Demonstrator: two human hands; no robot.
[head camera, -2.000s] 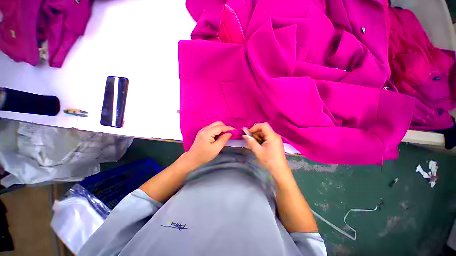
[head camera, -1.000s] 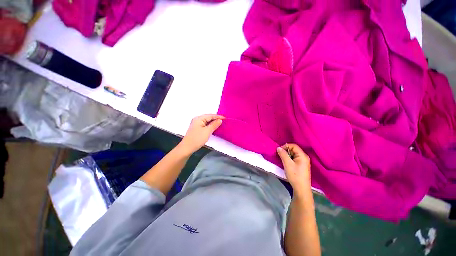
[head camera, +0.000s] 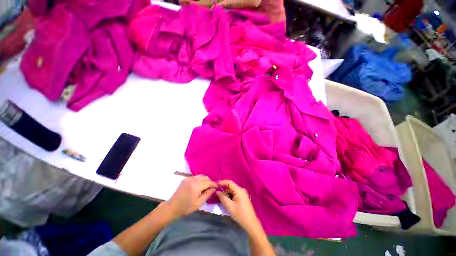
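A bright magenta jacket (head camera: 275, 175) lies bunched on the white table (head camera: 155, 110), its lower part hanging over the near edge. My left hand (head camera: 192, 192) pinches the jacket's hem at the near table edge. My right hand (head camera: 237, 200) is right beside it, fingertips nearly touching the left ones, on the same edge. A small dark thing shows in the right fingers, too small to name. The cloth between the fingertips is mostly hidden.
A black phone (head camera: 118, 156), a dark flask (head camera: 31, 127) and a small orange-and-pale tool (head camera: 74, 155) lie on the left. More magenta garments (head camera: 85, 55) lie at the back. Cream bins (head camera: 362, 102) with garments stand on the right. A person's arm (head camera: 225, 3) shows at the top.
The view has tilted up, showing the bins and the far side. My hands, apart on the hem one second ago, have come together at the cloth's edge.
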